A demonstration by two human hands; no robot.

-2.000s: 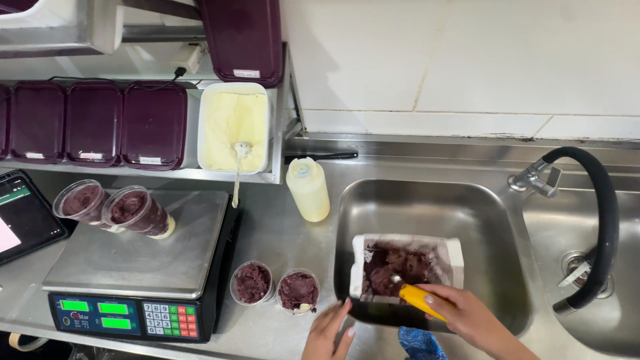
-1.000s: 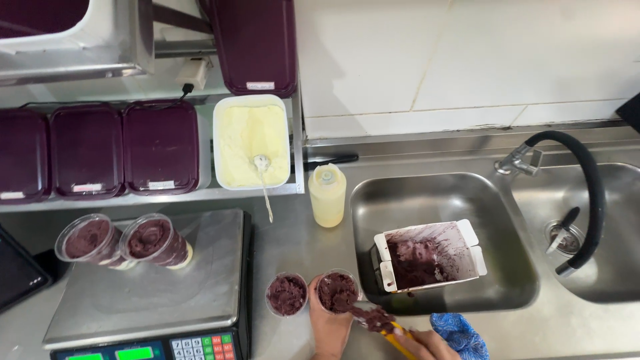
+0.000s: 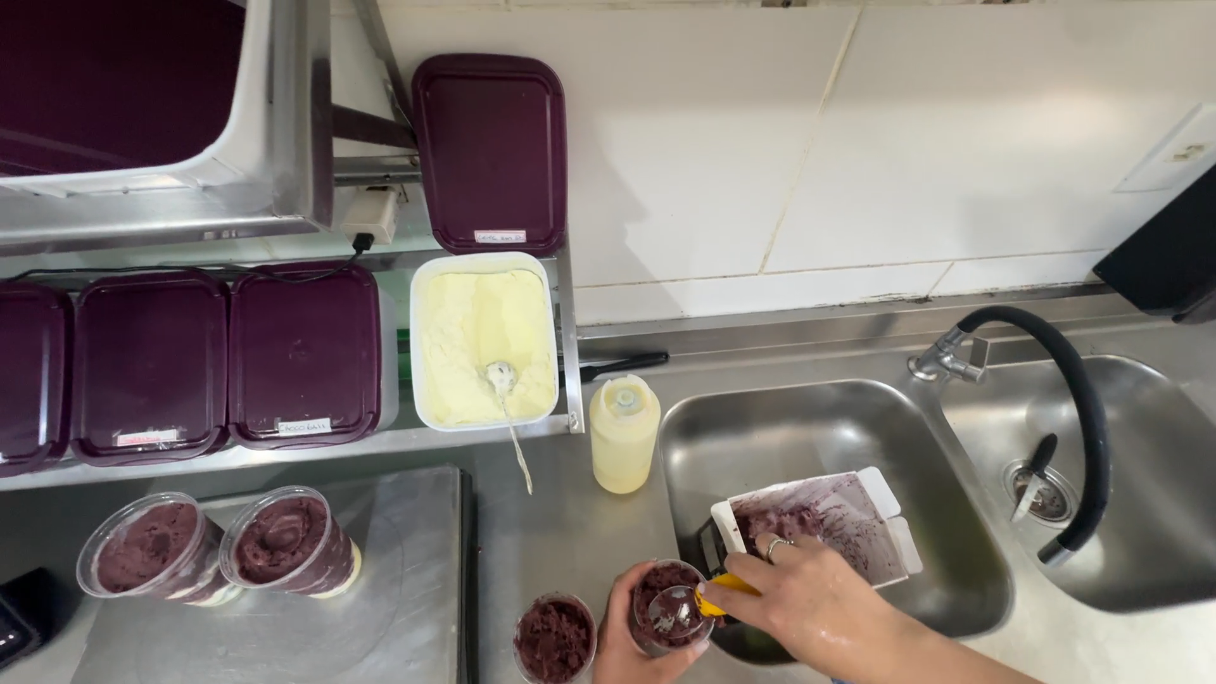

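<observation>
My left hand (image 3: pixel 629 635) is wrapped around a clear plastic cup (image 3: pixel 655 600) of dark purple frozen mix, low in the view. My right hand (image 3: pixel 793 594) grips the yellow handle (image 3: pixel 727 596) of a scoop, whose head (image 3: pixel 676 613) is inside that cup. Just left of it stands a second filled cup (image 3: pixel 556 638). Behind my right hand, a white carton (image 3: pixel 874 532) with purple residue and mix rests over the left sink basin. Two more filled cups (image 3: pixel 147 551) (image 3: pixel 290 541) are at the left on the metal plate of a scale (image 3: pixel 399 570).
A squeeze bottle (image 3: pixel 624 437) of pale liquid stands behind the cups. On the shelf, an uncovered tub (image 3: pixel 484 332) of pale powder holds a spoon, beside tubs with purple lids (image 3: pixel 304 351). A black hose faucet (image 3: pixel 1092 418) arches over the right basin (image 3: pixel 1159 475).
My right hand has brought the scoop from the carton to the cup, and its head is now inside. My left hand, bare two seconds ago, now holds the cup.
</observation>
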